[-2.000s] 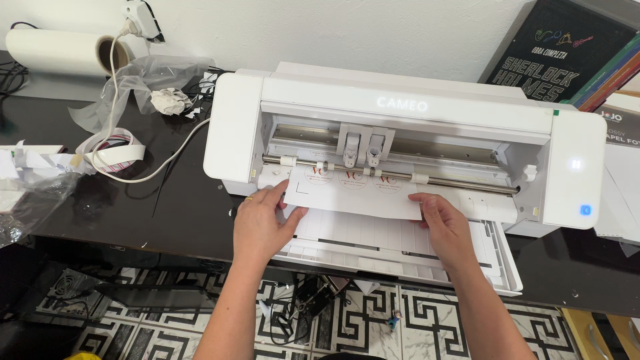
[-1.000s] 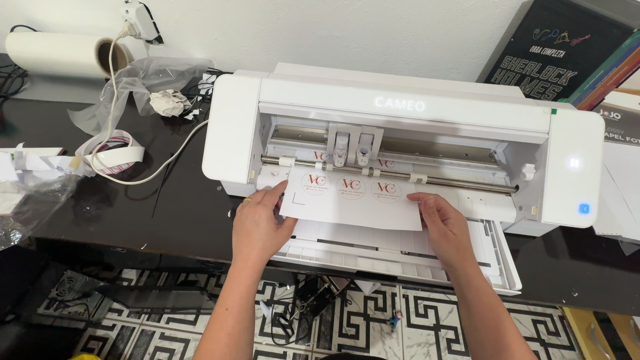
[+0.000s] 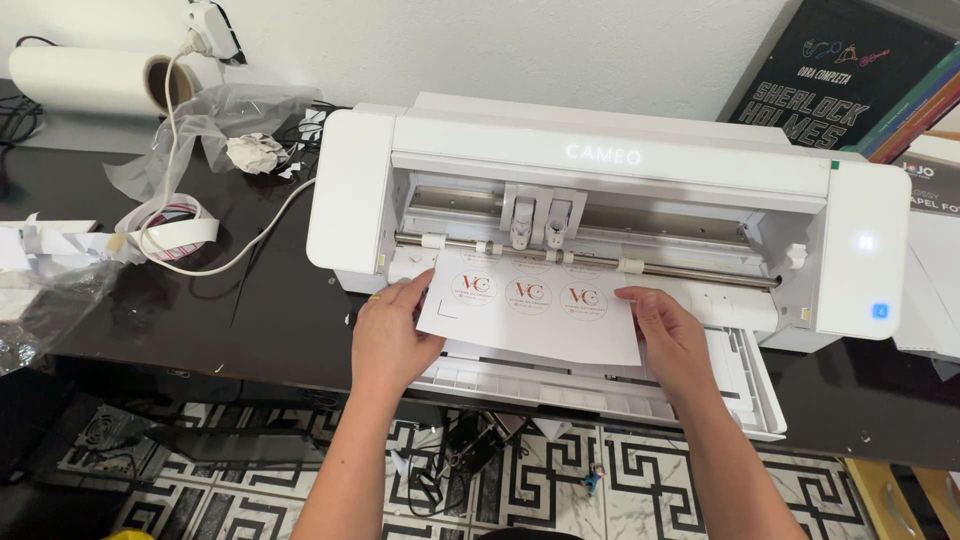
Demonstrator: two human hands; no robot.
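A white Cameo cutting machine (image 3: 600, 161) stands on the dark table, its front open. A printed sticker sheet (image 3: 525, 334) with rows of round logos lies under the roller bar (image 3: 675, 275), its near edge hanging over the pulled-out front tray (image 3: 761, 390). My left hand (image 3: 394, 326) holds the sheet's left edge between thumb and fingers. At the right edge is my right hand (image 3: 667, 330), fingers bent against the paper; whether it pinches the sheet cannot be told. Behind the bar, the tool carriage (image 3: 540, 214) is left of the middle.
To the left are a roll of white material (image 3: 82, 79), crumpled plastic (image 3: 247, 112), a roll of tape (image 3: 176, 232) and a white power cable (image 3: 255, 244). Books (image 3: 817, 82) and a paper pack (image 3: 934, 180) stand at the right. Below is a patterned tile floor (image 3: 630, 495).
More of the printed sheet shows in front of the roller bar than two seconds ago; a full row of logos is now visible there. Both hands have stayed at its side edges.
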